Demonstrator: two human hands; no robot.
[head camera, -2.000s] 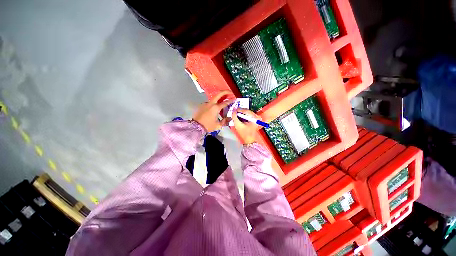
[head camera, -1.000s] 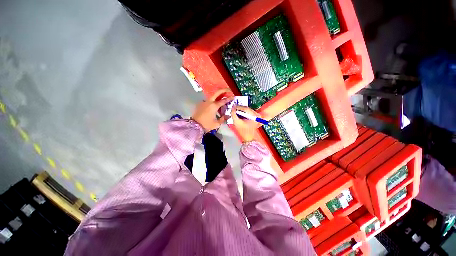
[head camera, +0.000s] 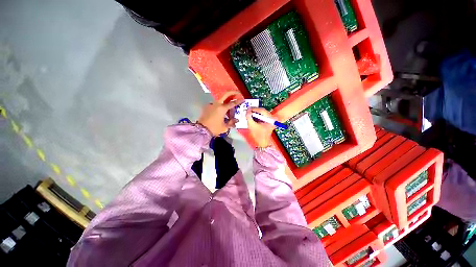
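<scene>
A small white paper slip (head camera: 243, 112) with blue writing lies at the left rim of a red-orange foam tray (head camera: 347, 83). My left hand (head camera: 217, 118) holds the slip by its left side. My right hand (head camera: 259, 130) grips a white marker pen (head camera: 266, 120) with a blue end; its tip is at the slip, partly hidden by my fingers. Green circuit boards (head camera: 308, 65) with ribbed heatsinks (head camera: 270, 61) lie in the tray pockets beside my hands. A small dark blue piece shows at my left fingers.
More red foam trays (head camera: 334, 193) with boards are stacked at the lower right. Black crates (head camera: 26, 224) with white labels stand at the lower left. A black covered object (head camera: 182, 21) is at the top. A yellow dashed line (head camera: 42, 155) crosses the grey floor.
More blue writing shows on the slip. My right hand and the pen have shifted slightly right. My left hand keeps its hold on the slip.
</scene>
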